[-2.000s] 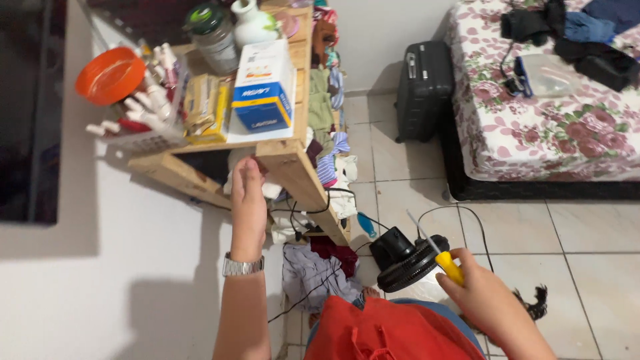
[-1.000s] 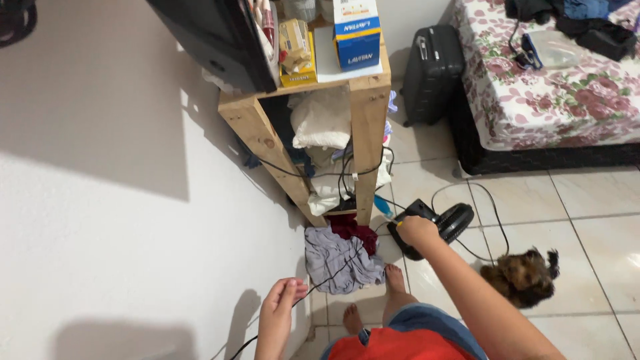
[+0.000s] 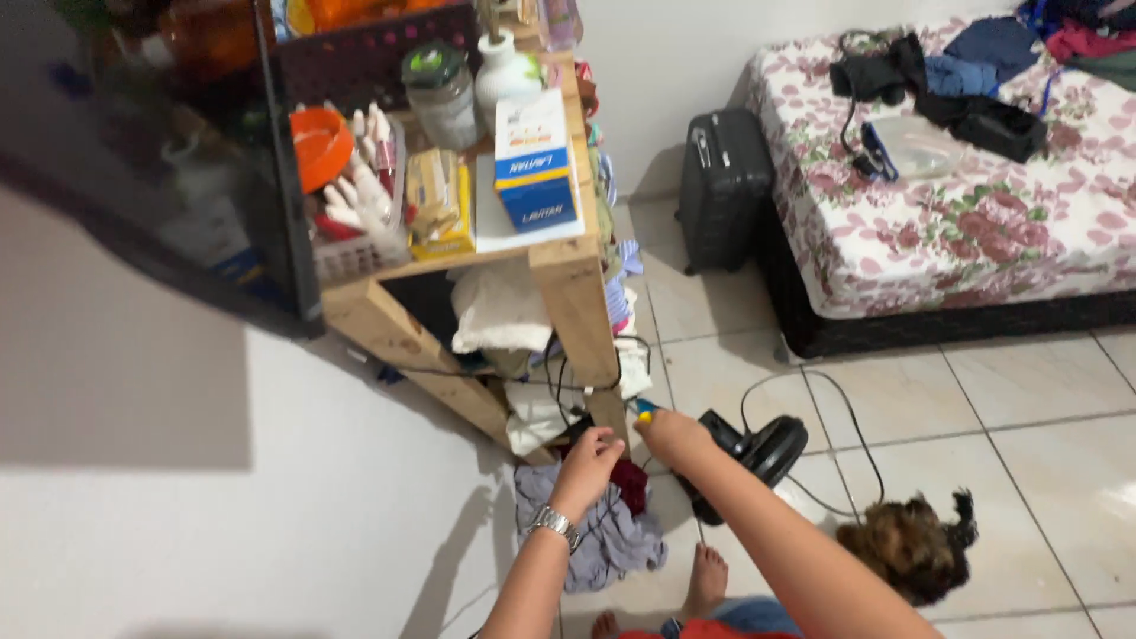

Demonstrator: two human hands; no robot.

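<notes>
My right hand (image 3: 670, 437) is closed round a screwdriver with a yellow handle (image 3: 645, 416), of which only the end shows. Just to its left, my left hand (image 3: 590, 461), with a metal watch (image 3: 554, 525) on the wrist, is at the lower part of the wooden shelf unit (image 3: 568, 311); its fingers are bent, and whether they hold anything cannot be told. Black cables (image 3: 561, 390) run round the shelf's posts and hang close to both hands. A black fan-like appliance (image 3: 772, 453) lies on the floor behind my right forearm.
Grey and dark red cloths (image 3: 590, 541) lie on the floor under my left hand. A small brown dog (image 3: 905, 546) is at the lower right. A black suitcase (image 3: 728, 191) stands beside the flowered bed (image 3: 976, 231). A dark television (image 3: 177, 133) juts in at upper left.
My left hand has moved up and right from beside the wall to the shelf's lower part, near my right hand. A second ago it was at a black cable. The view has shifted.
</notes>
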